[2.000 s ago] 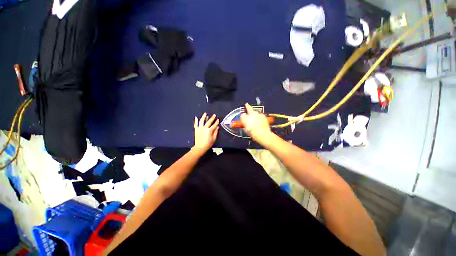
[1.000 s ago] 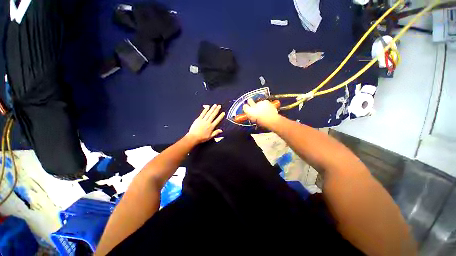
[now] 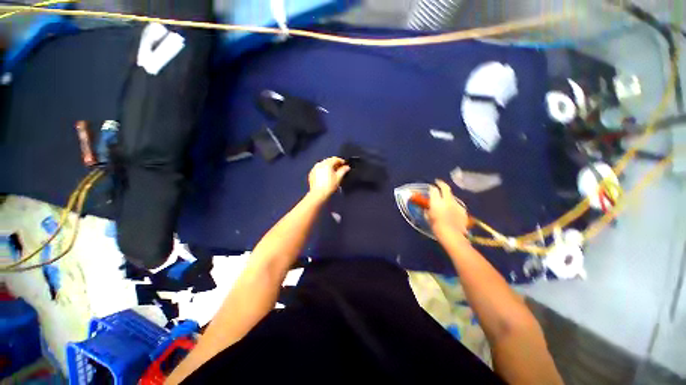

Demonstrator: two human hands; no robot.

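My right hand (image 3: 445,210) is closed on the orange-brown handle of the steam iron (image 3: 410,204), whose pointed tip faces left on the navy cover. My left hand (image 3: 329,176) is at the left edge of the stack of black pieces (image 3: 366,167), with its fingertips bent together. Whether a piece is between the fingertips is too blurred to tell. A loose heap of black pieces (image 3: 299,124) lies beyond, to the left. A pale scrap (image 3: 476,180) lies just beyond the iron.
The long black padded board (image 3: 154,143) lies at left, with a second iron (image 3: 107,139) beside it. White curved pieces (image 3: 482,113) and a small white strip (image 3: 441,135) lie at right. Yellow hoses (image 3: 545,244) run right. Blue basket (image 3: 113,346) stands on the floor.
The view has shifted. My left hand has moved from flat on the cover beside the iron up to the black stack. The iron, still in my right hand, has moved right, away from my left hand.
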